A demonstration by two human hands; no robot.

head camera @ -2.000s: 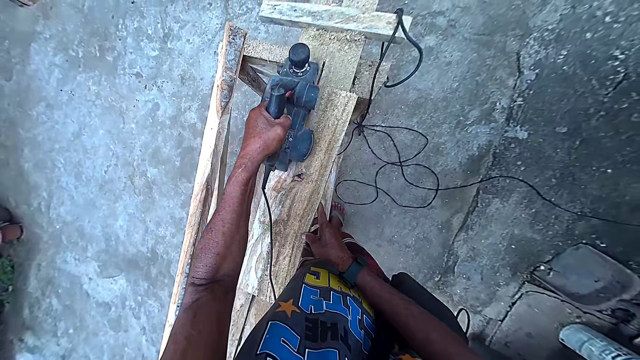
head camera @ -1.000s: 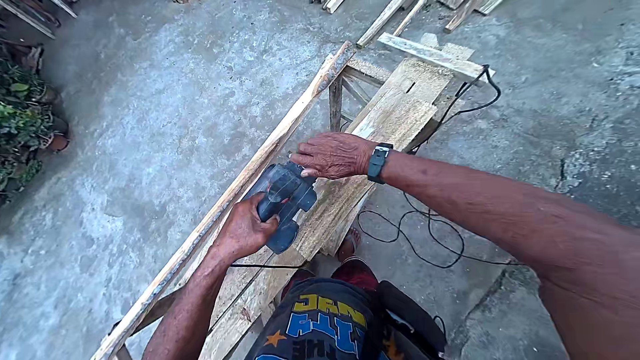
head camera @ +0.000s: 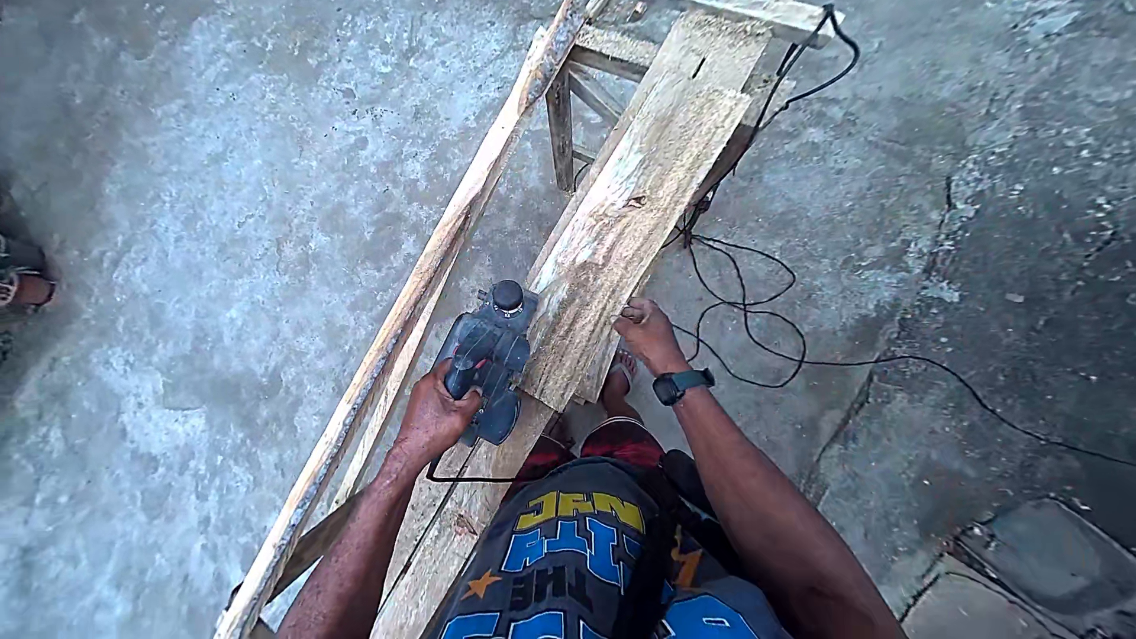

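My left hand (head camera: 437, 413) is closed around the rear handle of a dark electric hand planer (head camera: 493, 364), which is beside the left edge of a rough wooden board (head camera: 621, 240). The board carries fine shavings and lies over longer planks (head camera: 470, 515) on a wooden stand. At the board's right edge, my right hand (head camera: 652, 335) has its fingers curled against the wood; whether they grip it is hard to tell. A dark watch is on that wrist. The planer's cord runs from its rear towards my body.
A long timber rail (head camera: 417, 311) runs along the left of the stand (head camera: 561, 133). A short wooden piece (head camera: 781, 13) crosses the far end, with black cable looped by it. More cable (head camera: 803, 355) lies coiled on the concrete at right. My foot (head camera: 624, 368) is below the board.
My right hand has left the planer's front and moved to the board's right edge. The planer, still in my left hand, is now beside the board's left edge. The view has turned.
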